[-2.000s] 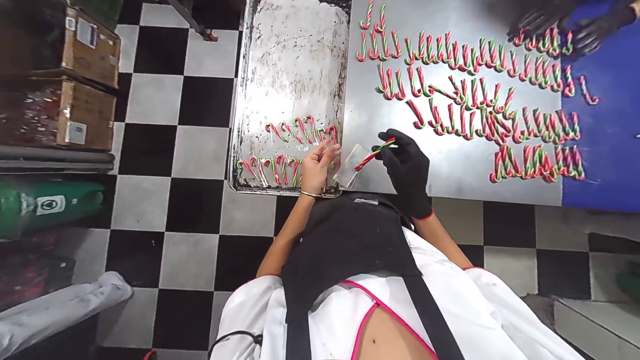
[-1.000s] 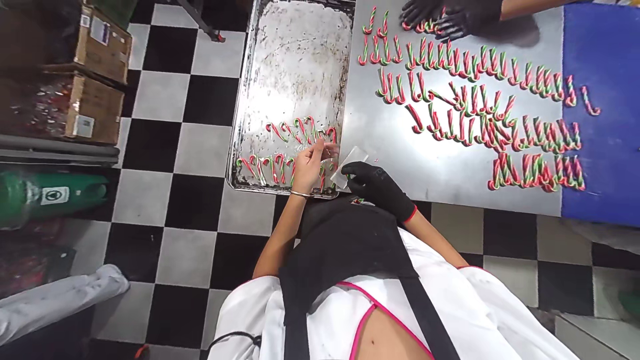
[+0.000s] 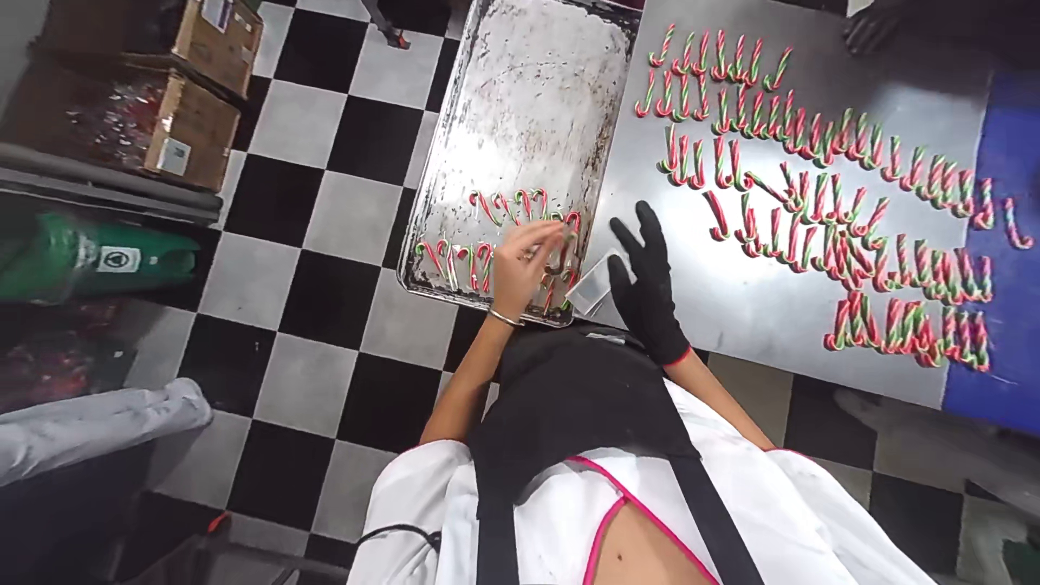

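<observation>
My bare left hand (image 3: 524,264) is over the near right corner of a worn metal baking tray (image 3: 520,97), fingertips together; whether something thin is between them cannot be told. Under and beside it lie two short rows of small candy canes (image 3: 467,268), some in clear wrapping. My right hand (image 3: 646,280), in a black glove, has its fingers spread at the tray's right side, beside a stack of clear plastic sleeves (image 3: 595,284). Several rows of red, green and white candy canes (image 3: 821,134) lie on the metal table (image 3: 731,284) further right.
A co-worker's gloved hand (image 3: 871,28) is at the table's far side. Blue covering (image 3: 1007,325) lies at the table's right end. To the left are cardboard boxes (image 3: 195,130), a green container (image 3: 106,258) and another person's white sleeve or trouser leg (image 3: 106,422) above the checkered floor.
Two seconds ago my right hand held a candy cane; now it shows none and its fingers are spread. The co-worker's hands have drawn back from the upper rows of canes.
</observation>
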